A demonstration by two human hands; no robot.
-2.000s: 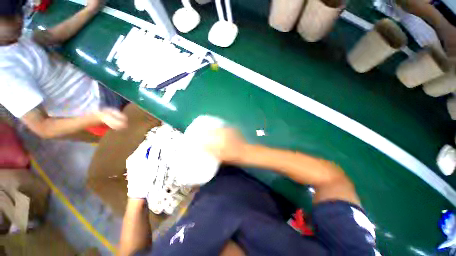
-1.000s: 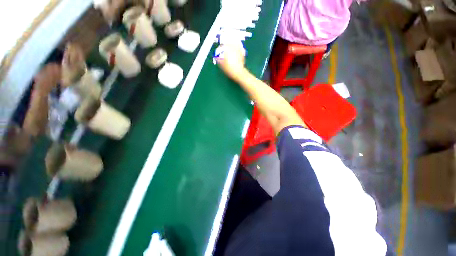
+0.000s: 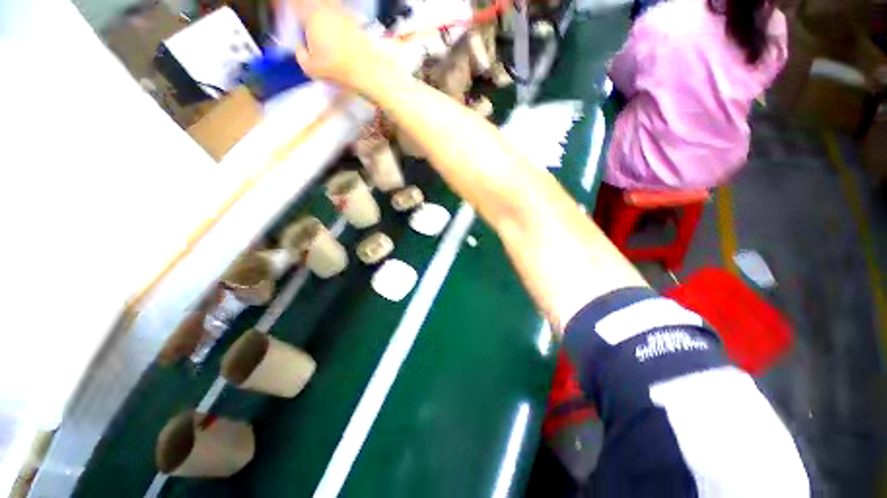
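My bare right hand (image 3: pixel 329 44) is raised at the upper left, blurred, with my forearm stretched across the bench. Its fingers run to the top edge, and I cannot tell whether it holds anything. My left hand is out of view. Two white rounded lid pieces (image 3: pixel 395 279) lie beside the pale rail (image 3: pixel 381 374). Next to them are two beige fitted lids (image 3: pixel 374 247). A pile of white strips (image 3: pixel 547 124) lies farther up the green bench (image 3: pixel 457 389), partly behind my forearm.
Beige open cylinders (image 3: pixel 282 370) lie along the bench's left side. A blue object (image 3: pixel 277 73), a cardboard box (image 3: pixel 226 122) and a white box (image 3: pixel 219 49) are at the upper left. A person in pink (image 3: pixel 681 107) sits at right. Red stools (image 3: pixel 734 316) stand below my arm.
My right hand has left the near end of the strip pile and swung up and left over the bench. The view has shifted, showing the bench's far side. A white item at the bottom edge is gone from view.
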